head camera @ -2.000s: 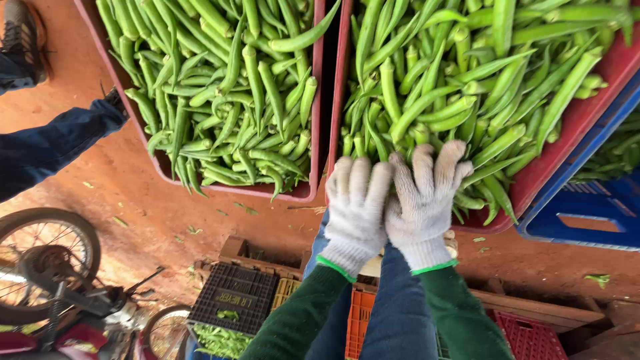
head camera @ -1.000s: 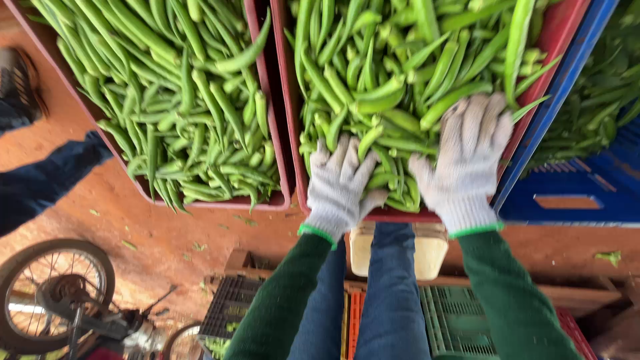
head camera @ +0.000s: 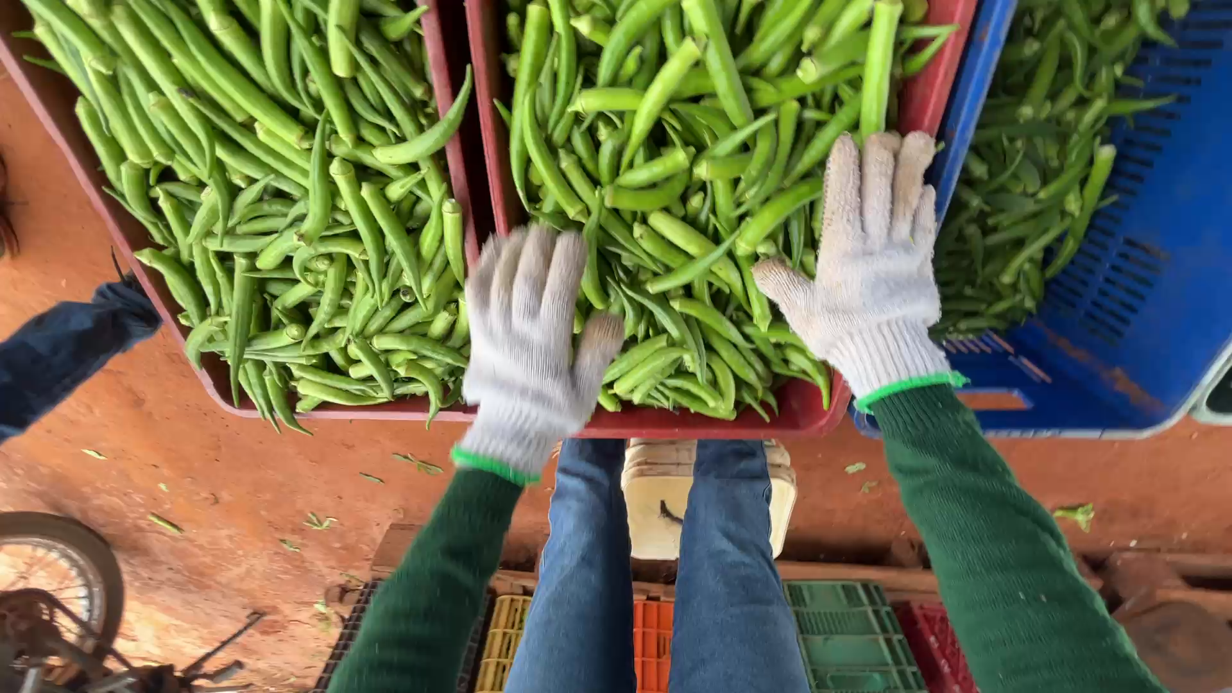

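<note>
Okra pods fill a red plastic crate in front of me. My left hand, in a white knit glove with a green cuff edge, lies palm down over the crate's left edge, fingers extended and slightly blurred. On the crate's right side my right hand, gloved the same way, rests flat with its fingers over okra near the rim and its thumb spread to the left. Neither hand grips a pod that I can see. Another red crate, heaped with okra, stands directly to the left.
At the right is a blue crate partly filled with okra. A cream container sits between my legs. Below are yellow, orange and green crates. A person's trouser leg and a motorcycle wheel are at the left.
My hands began side by side at the crate's near edge and have moved apart, one to each side. Since the middle frame, my left hand has shifted left onto the crate's edge.
</note>
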